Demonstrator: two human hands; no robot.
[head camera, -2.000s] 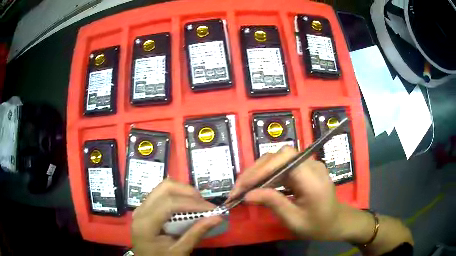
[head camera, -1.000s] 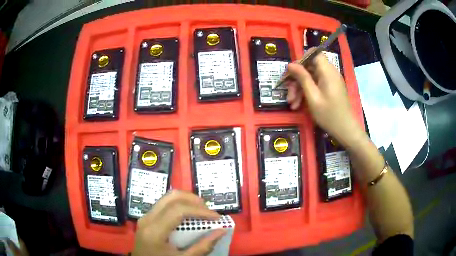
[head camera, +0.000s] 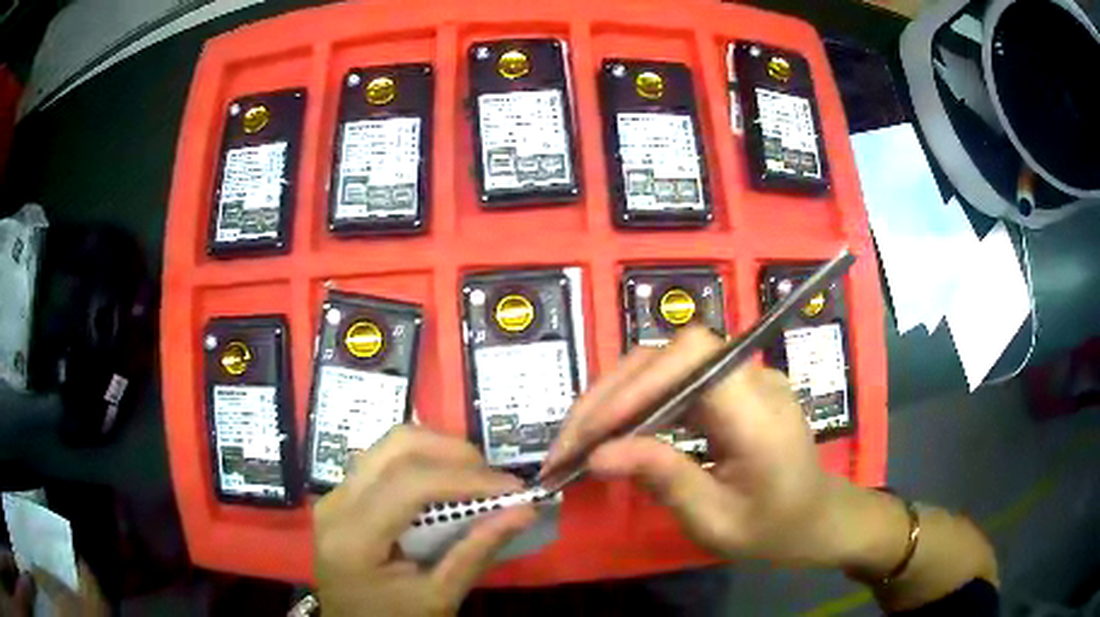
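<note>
My left hand (head camera: 404, 524) holds a small white dot-label sheet (head camera: 483, 526) with rows of black dots, over the front edge of the red tray (head camera: 440, 251). My right hand (head camera: 724, 452) holds grey metal tweezers (head camera: 724, 362) like a pen, their tip at the right end of the dot rows. My fingers hide whether a sticker is at the tip. The tray holds black phone units in two rows, each with a gold disc and a white printed label, such as the front middle unit (head camera: 524, 374). My right hand partly covers the front unit (head camera: 673, 301) beside it.
At right are loose white sheets (head camera: 935, 265) and a white ring-framed fan (head camera: 971, 121). At left are a crumpled clear bag (head camera: 18, 295) and a dark object (head camera: 109, 350). At the lower left, another person's hands (head camera: 72, 597) hold a white paper (head camera: 42, 536).
My right hand and tweezers have moved from the back row, fourth unit, to the sheet in my left hand. The white paper at lower left shows more fully.
</note>
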